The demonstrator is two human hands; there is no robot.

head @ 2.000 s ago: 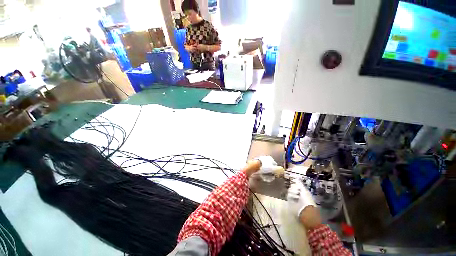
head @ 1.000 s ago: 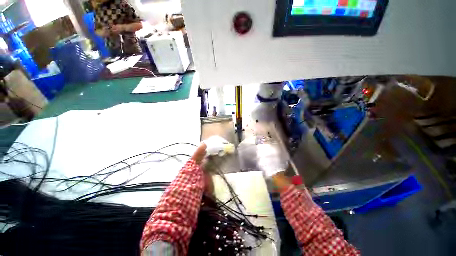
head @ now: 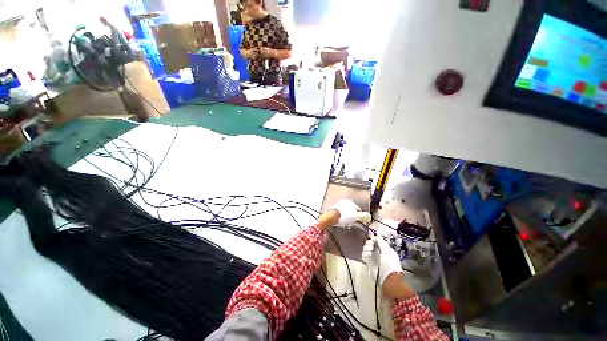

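My left hand (head: 347, 213), in a white glove, is over the metal surface left of the fixture (head: 414, 241); its fingers point right, and whether they pinch anything is too small to tell. My right hand (head: 385, 258), also white-gloved, is lower, at the fixture's near left side. Its fingers are closed, and a thin black cable (head: 378, 300) hangs down from them. Other black cables and their ends (head: 326, 318) lie along the cream board (head: 341, 272). The fixture is a small silver block with dark parts, partly blurred.
A thick black cable bundle (head: 133, 263) and looped cables lie on the white sheet (head: 266, 166) at left. The yellow-black bar (head: 386, 174) stands behind my hands. The machine cover (head: 426, 100) and touchscreen (head: 566, 66) hang above right. A person (head: 265, 46) stands beyond the bench.
The view has swung right and back left. My right hand has drawn from over the metal table to its near left side, and a cable now hangs from it. The fixture now shows in front.
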